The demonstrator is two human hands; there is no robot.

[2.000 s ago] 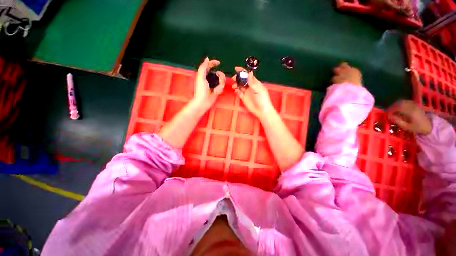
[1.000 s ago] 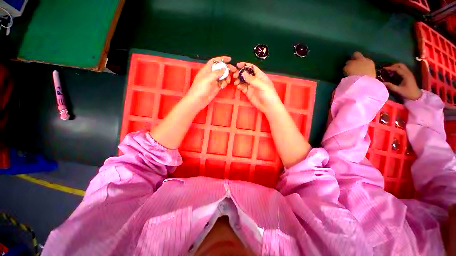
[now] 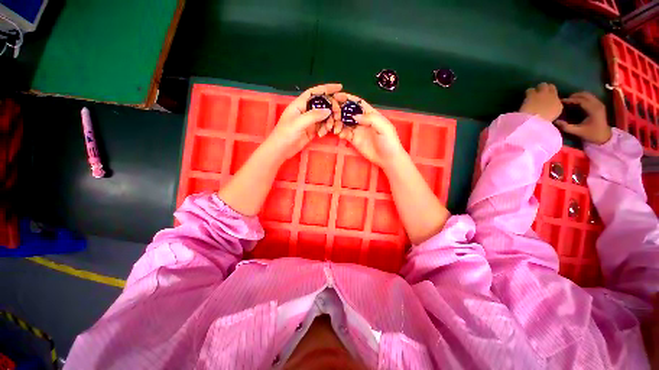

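My left hand holds a dark round watch head in its fingertips. My right hand holds another dark watch head close beside it. Both hands are bare and are over the far edge of an orange-red compartment tray. The pockets I can see in this tray hold nothing; some are hidden by my forearms. Two more watch heads, one nearer my hands and one farther right, lie on the dark green bench beyond the tray.
A pink-and-white marker pen lies on the bench at left, below a raised green board. At right, another person's hands are above a partly filled tray. Another tray is at the far right.
The watch head in my left hand looked white a second ago and now shows a dark face. My two hands stay close together over the tray's far edge.
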